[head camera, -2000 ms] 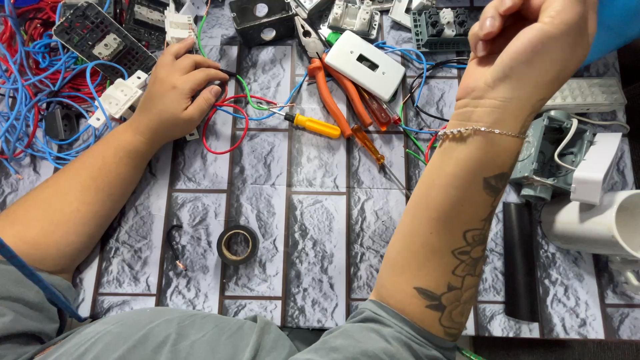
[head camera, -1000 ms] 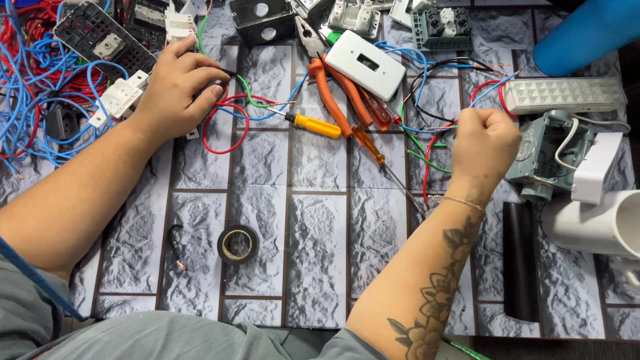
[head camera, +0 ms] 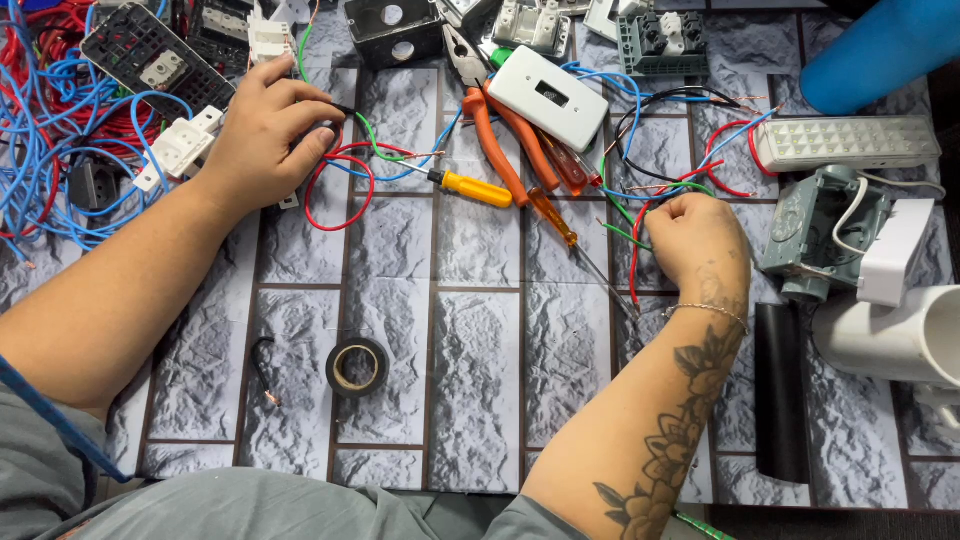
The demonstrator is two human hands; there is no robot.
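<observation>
My left hand [head camera: 274, 135] lies palm down at the upper left, fingers spread near a white switch module [head camera: 270, 37] and over wires; a black and green wire [head camera: 360, 124] comes out by its fingertips. My right hand [head camera: 697, 240], fingers curled, is at the right beside green, red and blue wires [head camera: 660, 193]; whether it pinches one is hidden. Between the hands lie a yellow-handled screwdriver [head camera: 476, 189], orange-handled pliers [head camera: 495, 146], an orange-handled screwdriver [head camera: 553, 217] and a white cover plate [head camera: 550, 97]. A roll of black tape [head camera: 358, 367] lies nearer to me.
Tangled blue and red wire [head camera: 64, 142] fills the upper left. A black metal box [head camera: 394, 31] stands at the back. At the right are a blue cylinder [head camera: 877, 56], an LED light bar [head camera: 847, 142], a grey junction box [head camera: 821, 229], a white pipe [head camera: 885, 334] and a black tube [head camera: 781, 394].
My right hand has come down from the upper right to the wires, and over the last second has moved a little further toward me. My left hand has stayed in place.
</observation>
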